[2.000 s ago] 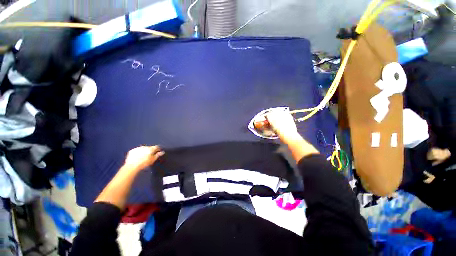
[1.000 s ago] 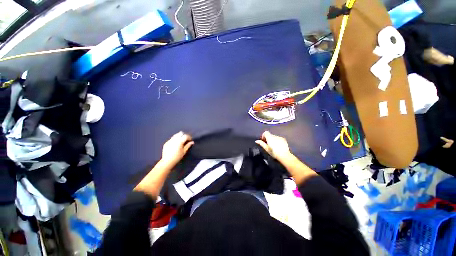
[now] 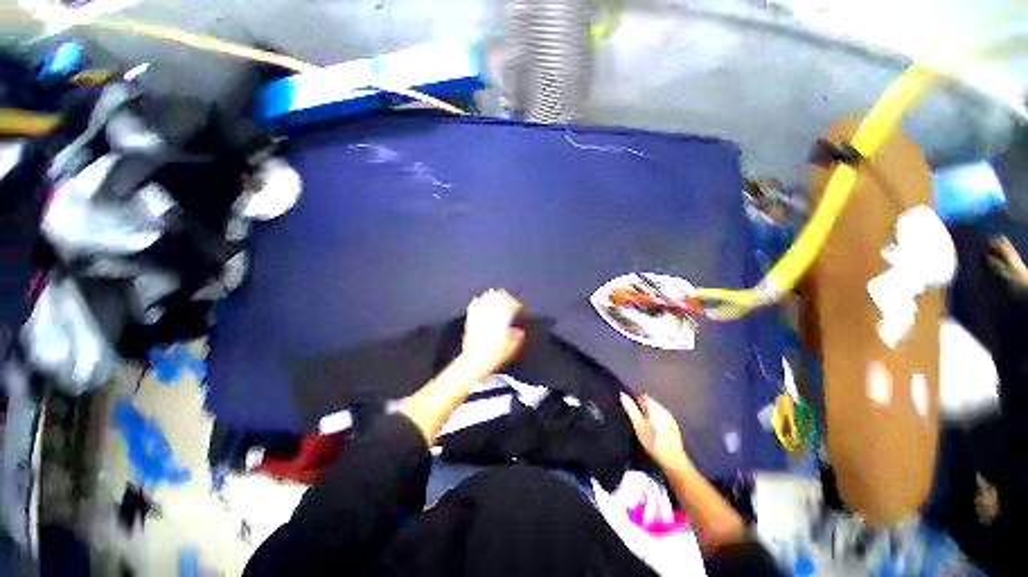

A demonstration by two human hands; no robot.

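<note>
A black garment piece (image 3: 569, 366) with white to grey strips lies bunched at the near edge of the blue-covered table (image 3: 451, 248), with a flat black part reaching to the left. My left hand (image 3: 493, 329) is closed on its upper edge near the middle; the fingertips are blurred. My right hand (image 3: 656, 432) is at its right end, thumb and fingers on the cloth edge. The steam iron (image 3: 652, 307) with an orange-red handle lies on the table beyond my right hand, not touched by either hand.
A yellow hose (image 3: 817, 237) runs from the iron to the upper right. A brown padded board (image 3: 879, 417) with white pieces stands at right, green-yellow scissors (image 3: 787, 419) beside it. A black and white garment heap (image 3: 118, 220) is at left. A blue wrapped bar (image 3: 378, 81) lies at the far edge.
The iron was first in my right hand, then let go onto the table. Both hands took the garment. Since then my left hand has moved right across it and my right hand lower. The view has shifted.
</note>
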